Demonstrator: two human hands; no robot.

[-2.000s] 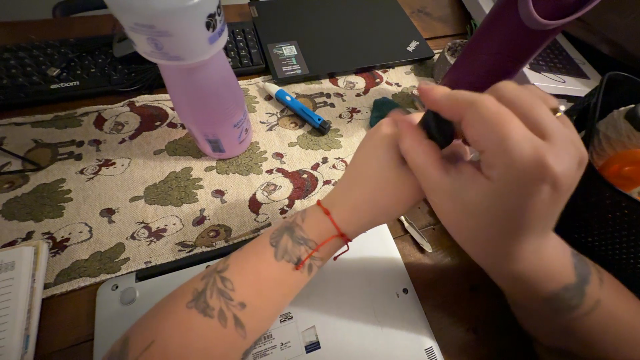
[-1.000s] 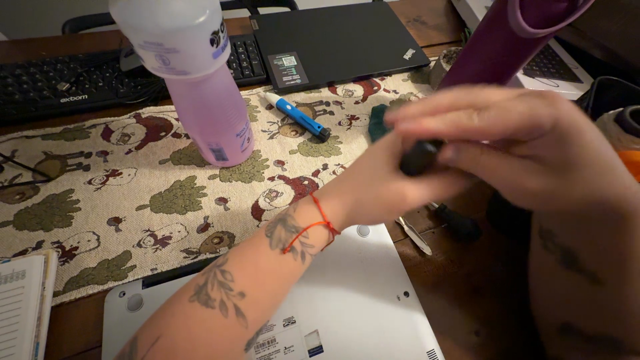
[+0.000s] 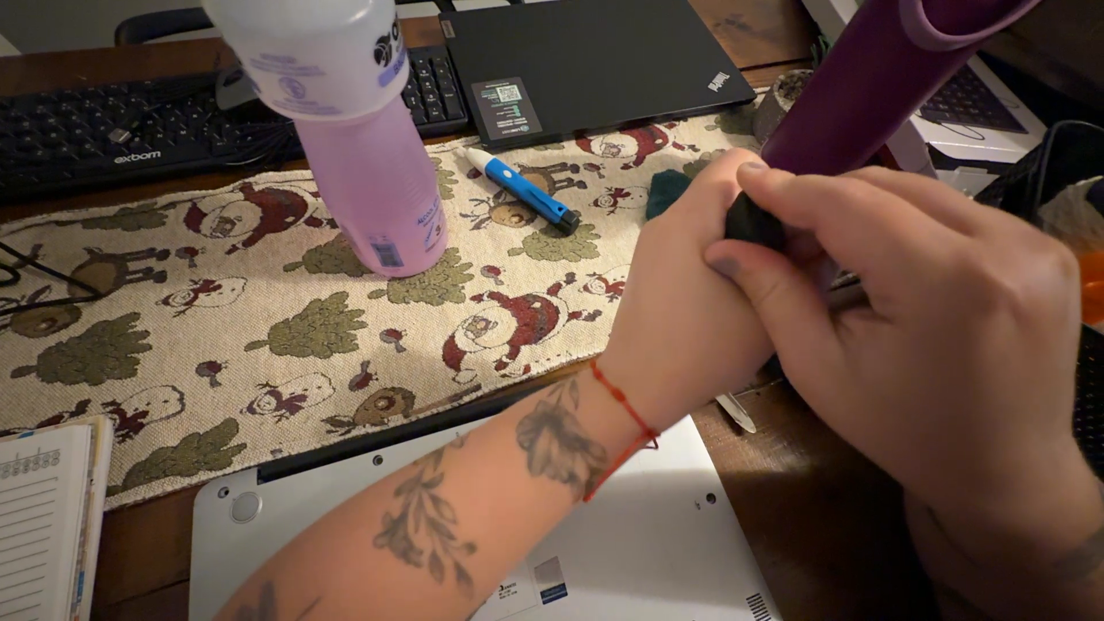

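My left hand [image 3: 690, 302] is raised over the far right corner of an upturned silver laptop [image 3: 655, 517], its fingers mostly hidden behind my right hand. Thumb and fingers of my right hand [image 3: 931, 302] pinch a small black object [image 3: 752, 222] against the left hand; its kind cannot be told. A red string bracelet [image 3: 623, 401] circles my left wrist. Left of the hands, on the patterned cloth runner [image 3: 285, 379], lie a blue and white pen-like tool [image 3: 522, 190] and a dark green object [image 3: 667, 191].
A bottle of pink liquid [image 3: 379, 190] stands on the runner. Behind are a black keyboard [image 3: 78, 138] and a closed black ThinkPad laptop [image 3: 595, 60]. A purple tumbler [image 3: 862, 95] rises behind my right hand, near a small pot [image 3: 780, 99]. A notebook [image 3: 43, 517] lies at left.
My right hand, spread flatter over the left one second ago, now has its thumb and fingers closed around the small black object.
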